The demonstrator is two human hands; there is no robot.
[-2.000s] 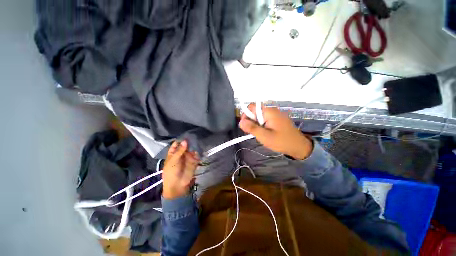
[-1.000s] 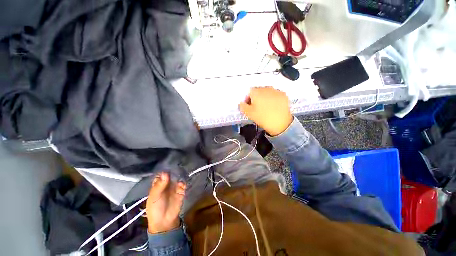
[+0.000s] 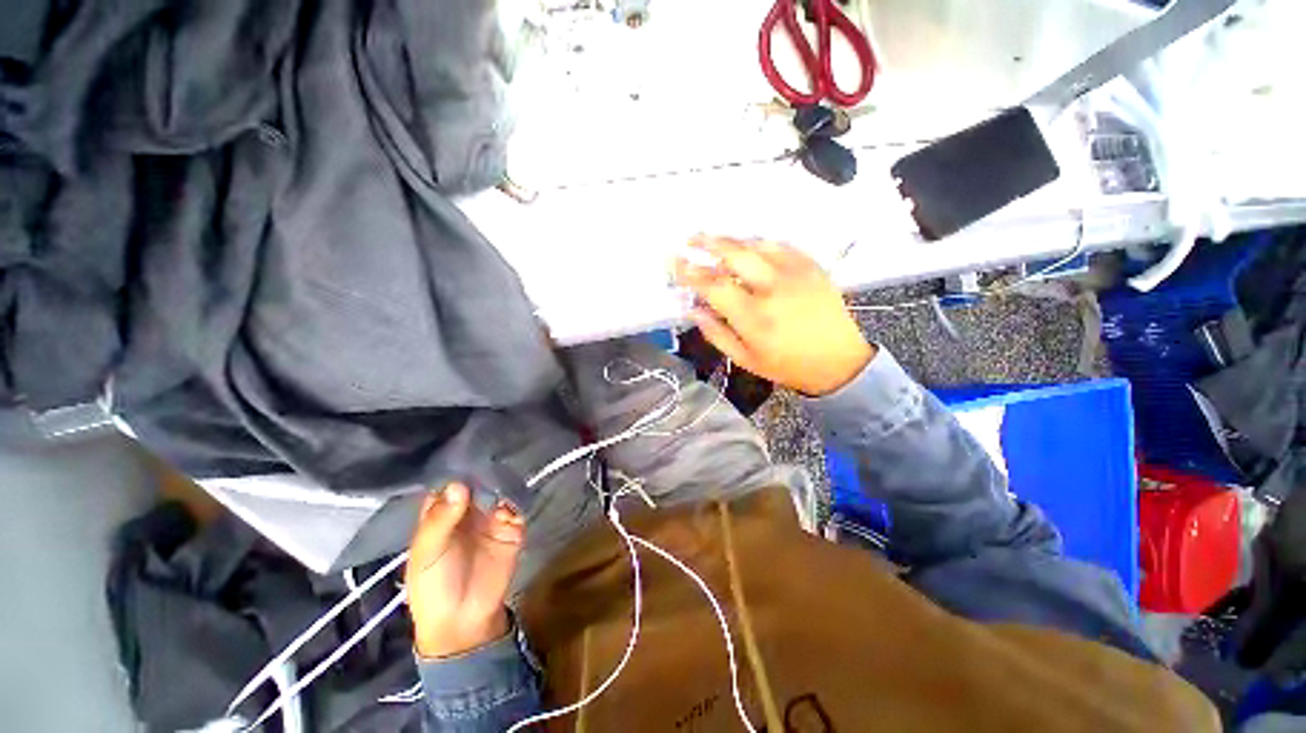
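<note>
A large dark grey garment hangs from the table over my lap. My left hand is shut on its lower edge, thumb and fingers pinching the cloth. A white cord comes out of the cloth beside this hand and lies loose across my lap. More white cord runs in long strands from my left hand to the lower left. My right hand is over the table's front edge with its fingers spread a little. Something small and pale may be at its fingertips; it is too blurred to tell.
Red-handled scissors, dark keys or fobs and a black phone lie on the white table. A blue bin and a red box are at the lower right. An earphone cable hangs down my brown top.
My right hand held a white band over my lap, then moved off to the table edge, its fingers now more spread. The cord end lies loose. My left hand stays on the cloth.
</note>
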